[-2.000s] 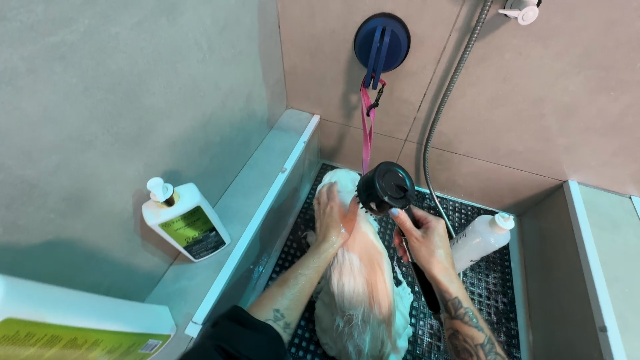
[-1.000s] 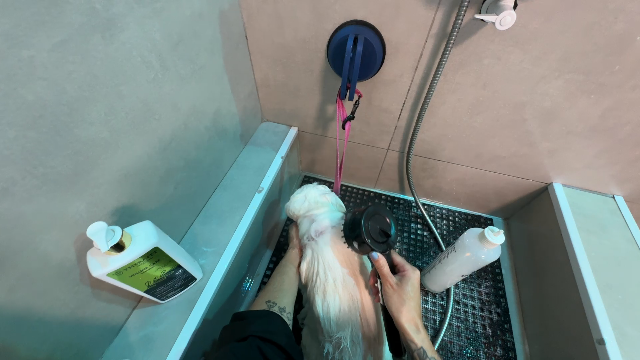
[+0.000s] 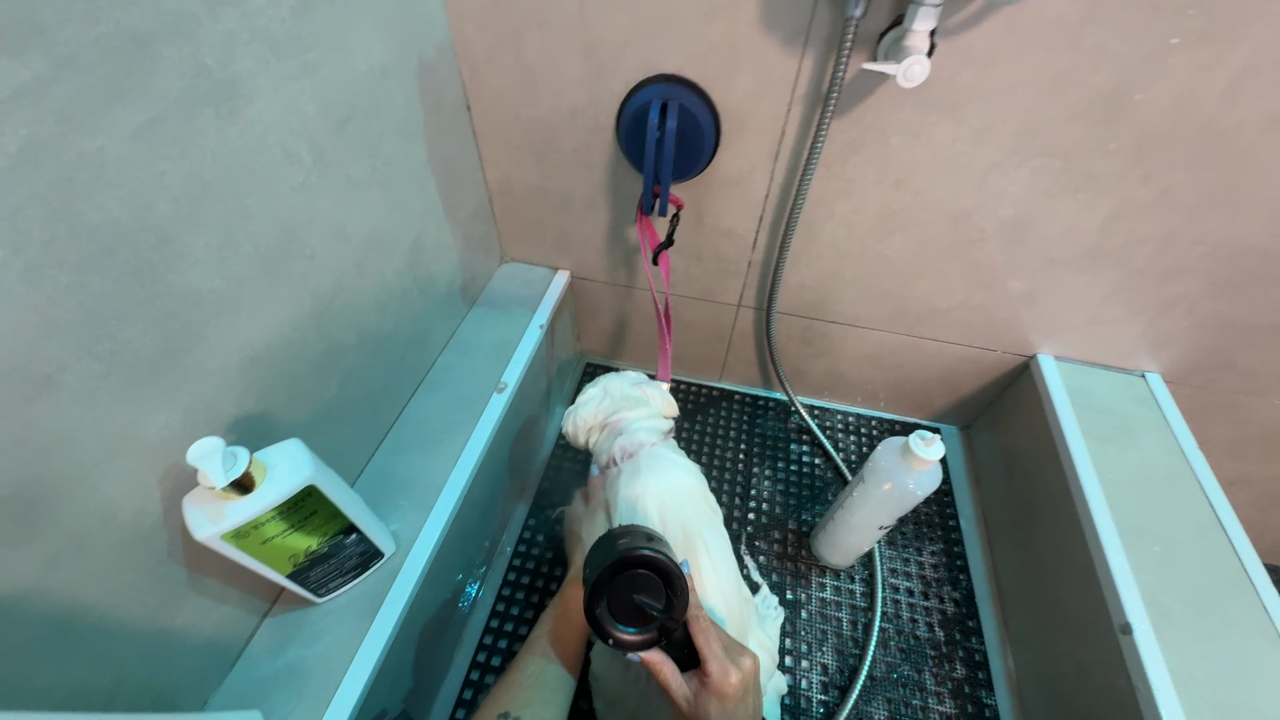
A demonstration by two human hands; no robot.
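Note:
A wet white dog [image 3: 690,510] stands on a black perforated mat [image 3: 770,510] in a tub, facing the back wall. My right hand [image 3: 710,670] grips a black shower head [image 3: 636,590] above the left side of its back. Against the dog's left side, near the neck, lies my left hand [image 3: 585,515], partly hidden behind the shower head and holding nothing that I can see. A pink leash [image 3: 655,300] runs from the dog's neck to a blue suction-cup holder [image 3: 668,130] on the wall.
A white pump bottle [image 3: 290,520] stands on the left ledge [image 3: 440,400]. On the mat at right is a translucent squeeze bottle [image 3: 875,500], beside a metal shower hose [image 3: 800,200]. A white tap handle [image 3: 905,60] is at the top. The right ledge [image 3: 1150,480] borders the tub.
The shower head in my right hand has moved from the right of the dog's head to over its back. My left hand has gone from the dog's upper back to its left side.

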